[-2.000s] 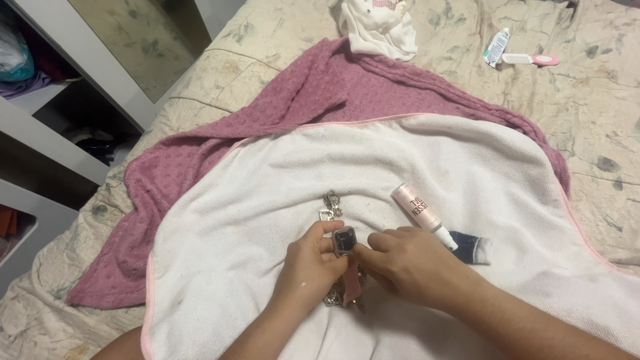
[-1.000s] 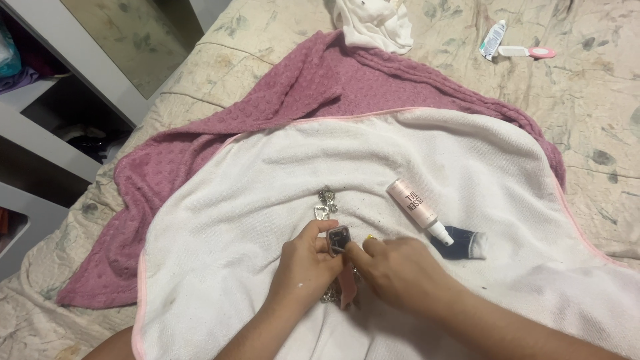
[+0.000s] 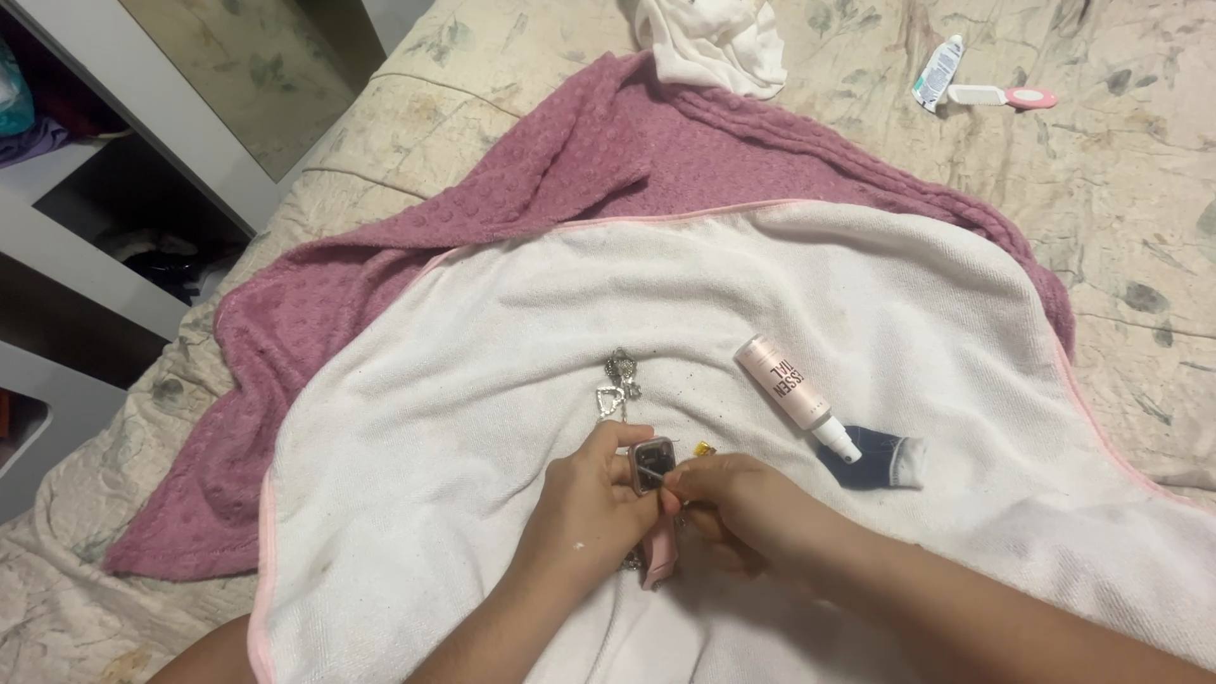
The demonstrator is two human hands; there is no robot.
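My left hand (image 3: 594,513) grips a smartwatch (image 3: 652,464) by its case, with its dark face up and its pink band (image 3: 659,553) hanging below. My right hand (image 3: 736,508) pinches a thin, light stick-like tool (image 3: 654,474), whose tip lies over the watch face. A silvery jewelled chain (image 3: 617,380) lies on the white towel just beyond my left fingers, and more of it shows beside the band. A small yellow thing (image 3: 704,448) shows by my right knuckles; what it is I cannot tell.
On the white towel (image 3: 427,399) lie a pink spray bottle (image 3: 784,385) and a dark blue cloth piece (image 3: 874,458). Beyond are a pink blanket (image 3: 532,171), a white cloth (image 3: 712,47), a small tube (image 3: 939,74) and a pink-handled foot file (image 3: 1002,97). Open shelves (image 3: 85,209) stand left.
My right hand has shifted slightly at the watch, and the thin tool now shows across its face. My left hand has kept its grip on the watch.
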